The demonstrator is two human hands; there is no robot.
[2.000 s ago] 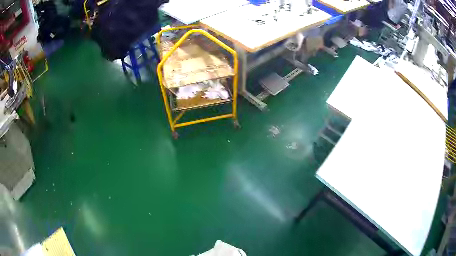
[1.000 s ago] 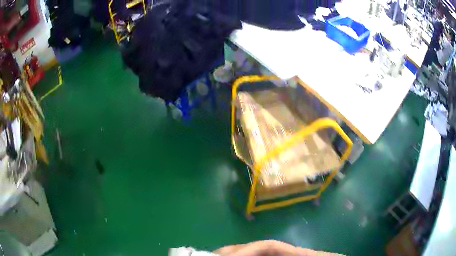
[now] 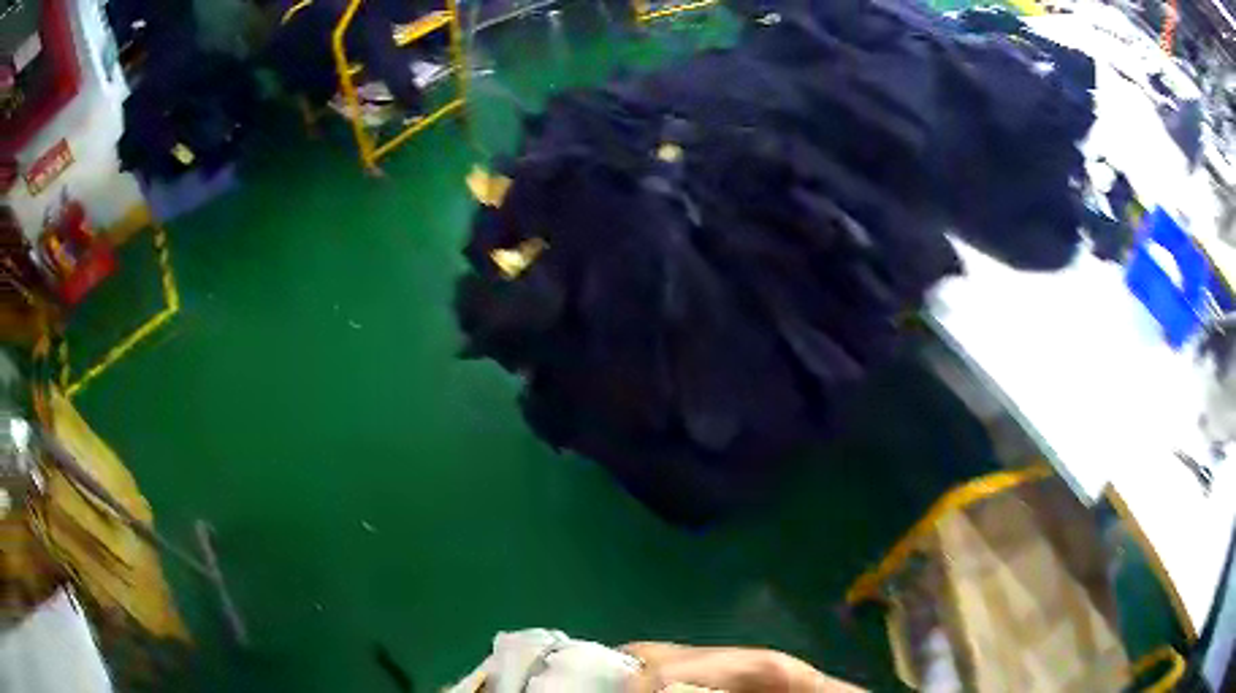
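Note:
A pale cream cloth bundle [image 3: 553,666] shows at the bottom edge, a little left of the middle, folded and cut off by the frame. My right hand [image 3: 712,667], bare, lies against its right side, also cut off by the bottom edge. Its fingers are hidden, so its grip cannot be told. My left hand is not in view.
A large heap of dark cloth [image 3: 732,284] with small yellow tags stands ahead. A white table [image 3: 1037,366] with a blue bin [image 3: 1171,278] is right. A yellow-framed trolley [image 3: 1037,596] is at lower right. Brown boards [image 3: 102,508] and a red extinguisher [image 3: 84,257] are left.
The view has moved forward towards the dark heap, which looks larger and nearer. The trolley has shifted to the lower right. The cloth and my right hand remain at the bottom edge.

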